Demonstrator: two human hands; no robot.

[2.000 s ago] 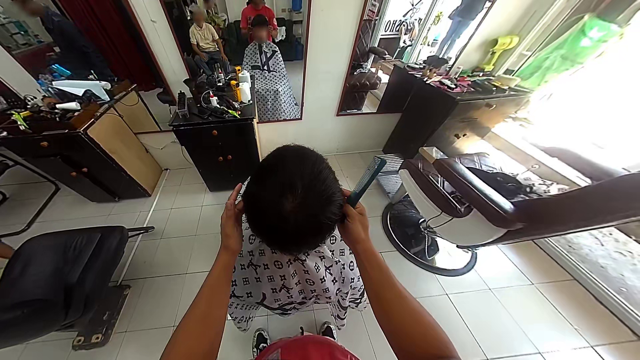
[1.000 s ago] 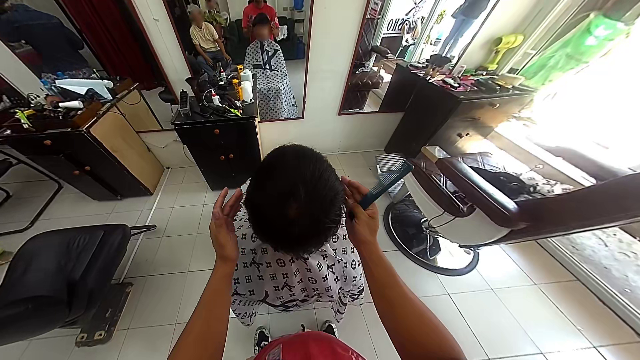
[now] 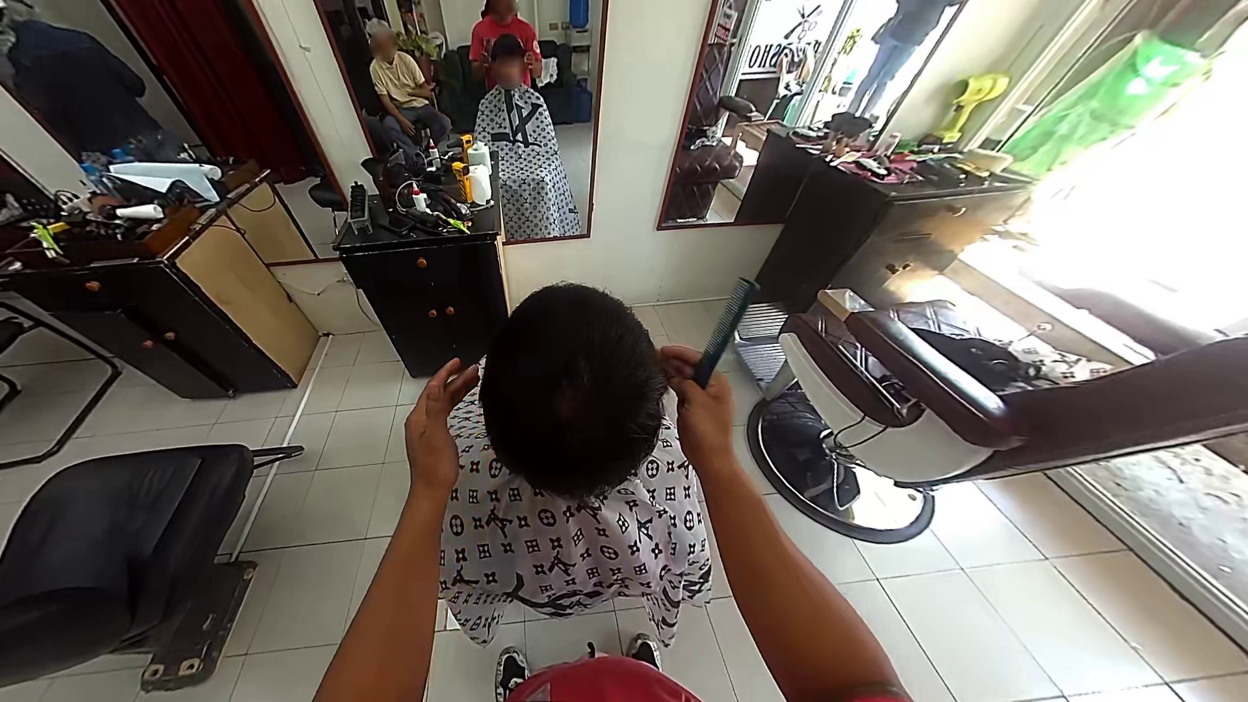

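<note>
Below me sits a person with short dark hair point(image 3: 573, 390), wrapped in a white patterned barber's cape point(image 3: 575, 551). My left hand point(image 3: 435, 424) is raised beside the left of the head, fingers apart, with nothing in it. On the right, my right hand point(image 3: 702, 395) grips a dark blue comb point(image 3: 726, 330), its teeth end pointing up and away from the head. The fingertips of that hand are close to the side of the hair; whether they touch cannot be told. The wall mirror point(image 3: 546, 127) shows the caped person from the front.
A black cabinet point(image 3: 424, 292) with bottles and clippers stands ahead. To the right is a brown barber chair point(image 3: 926, 390) on a round base, with another cabinet point(image 3: 907, 224) behind it. A black chair point(image 3: 117, 556) is at left. A person point(image 3: 402, 83) sits reflected in the mirror.
The comb has turned from pointing sideways to the right to pointing more upright, still in my right hand. My left hand stays beside the head, its fingers now more curled.
</note>
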